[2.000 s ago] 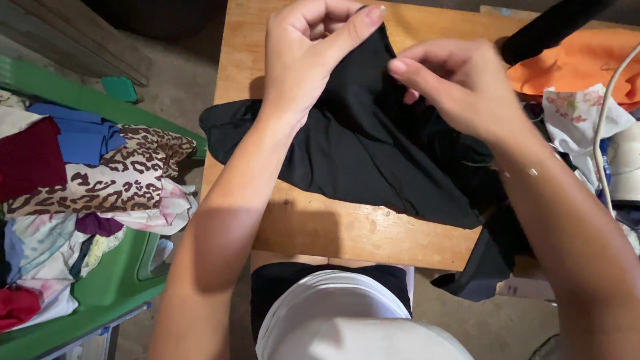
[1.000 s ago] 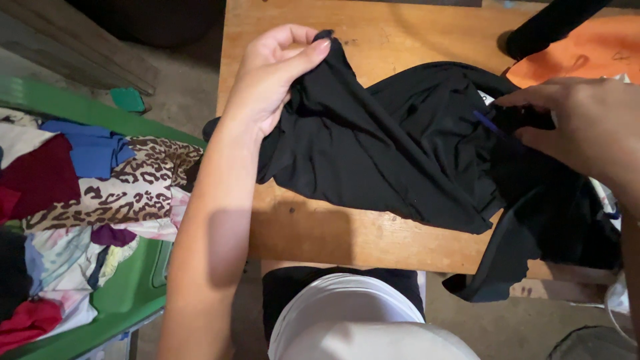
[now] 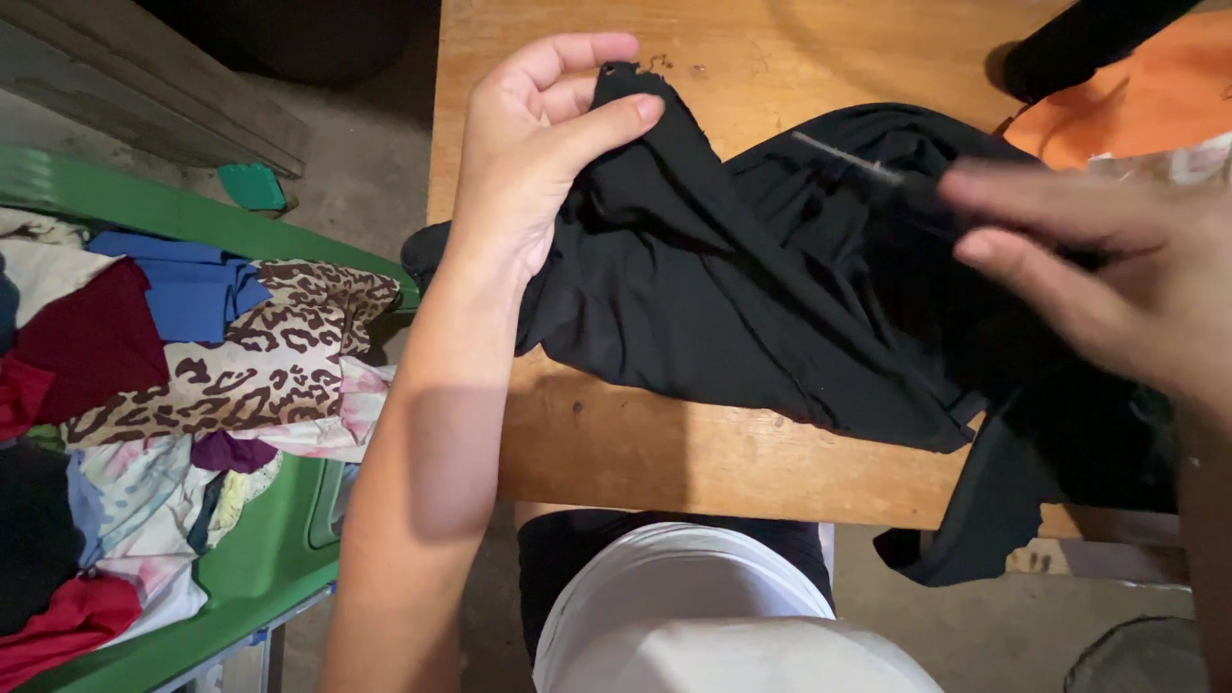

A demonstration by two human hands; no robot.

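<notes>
My left hand (image 3: 553,144) pinches a torn or frayed edge of the black cloth (image 3: 712,289) between thumb and fingers, slightly raised at the upper left of the wooden table (image 3: 597,433). The cloth lies in folds to the right, and part of it hangs over the table's front edge. Over its right part is my right hand (image 3: 1078,260), blurred by motion. A thin, light, pointed tool (image 3: 847,159) sticks out leftward from the fingers of my right hand, over the cloth; blur hides its kind and its handle.
On the left, a green plastic container (image 3: 250,577) holds mixed cloth pieces, among them leopard-print fabric (image 3: 289,356) and blue fabric (image 3: 183,279). Orange cloth (image 3: 1136,106) and a black cylindrical part (image 3: 1088,48) are at the upper right. A white round object (image 3: 674,577) is below the table edge.
My right hand has left the cloth edge near my left hand and moved right, where a thin tool now shows at its fingers. My left hand still pinches the cloth.
</notes>
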